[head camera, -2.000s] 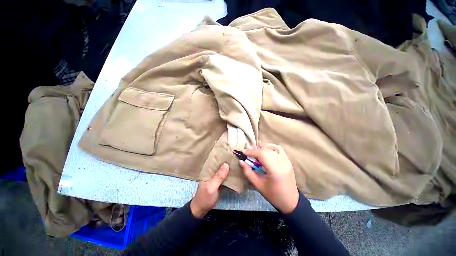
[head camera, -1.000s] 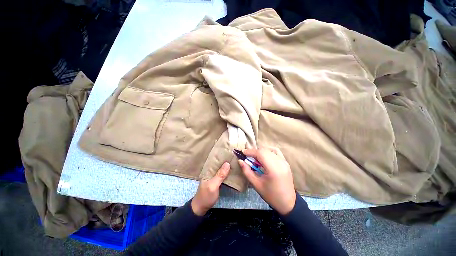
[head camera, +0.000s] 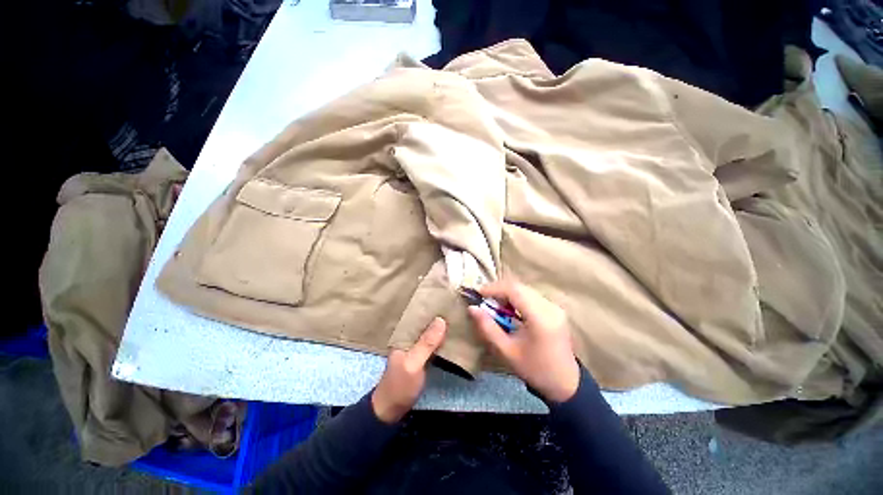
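A khaki jacket (head camera: 620, 193) lies spread across the pale tabletop, with a flap pocket (head camera: 259, 247) at its left. One sleeve (head camera: 455, 184) lies across the body, its cuff (head camera: 431, 314) at the table's front edge and its opening dark. My left hand (head camera: 407, 372) pinches the cuff, thumb on top. My right hand (head camera: 532, 338) holds the thread snips (head camera: 501, 317), blue-handled with dark tips, mostly hidden by my fingers. The tips touch or nearly touch the sleeve seam just above the cuff. I cannot make out a thread.
More khaki garments hang over the table's left edge (head camera: 106, 300) and lie at the right (head camera: 842, 222). A blue crate (head camera: 276, 440) stands below left. Dark garments (head camera: 629, 39) and a small metal box (head camera: 373, 10) are at the far side.
The view has shifted a little, so the far metal box shows more. Both hands stay at the cuff. The cuff's dark opening shows more at its lower edge.
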